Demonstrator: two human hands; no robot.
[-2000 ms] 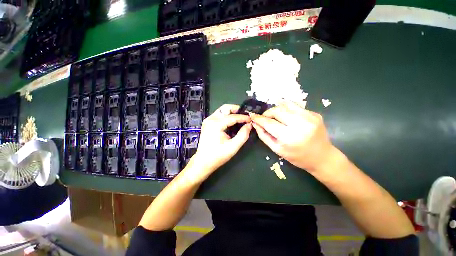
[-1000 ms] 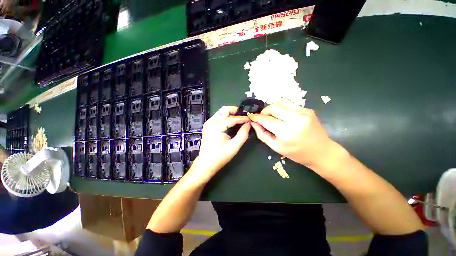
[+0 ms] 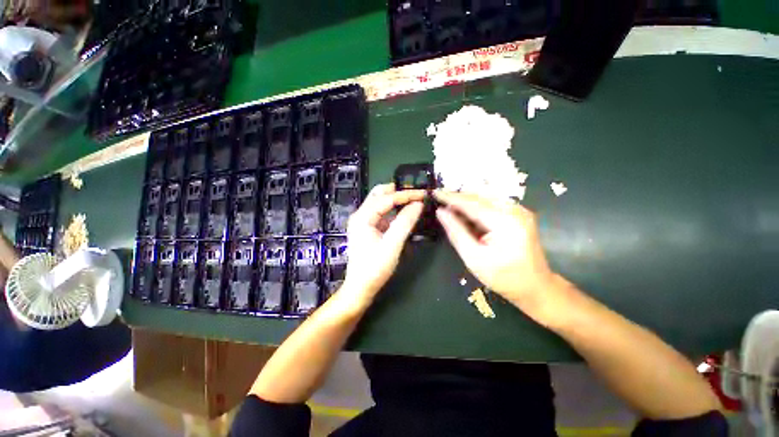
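A black phone housing (image 3: 413, 177) stands out between my hands, its top end with openings showing above my fingers. My left hand (image 3: 376, 243) grips the housing at its left side. My right hand (image 3: 500, 243) is at its right side, thumb and fingertips close together and partly blurred. Whether a small part is between the right fingertips cannot be told. The fingers cover much of the housing. A black blister tray (image 3: 248, 201) at the left holds rows of similar housings; its top right pocket shows no housing.
A heap of cream-white scraps (image 3: 478, 154) lies beyond my right hand, with a small tan cluster (image 3: 482, 302) nearer me. A dark slab (image 3: 581, 51) overlaps the taped edge. A white fan (image 3: 51, 290) stands at left, further trays (image 3: 162, 68) beyond the edge.
The view has shifted. The housing now shows more upright between my hands, with more of it visible below the fingertips. The right fingers have opened slightly from their pinch against the left fingertips.
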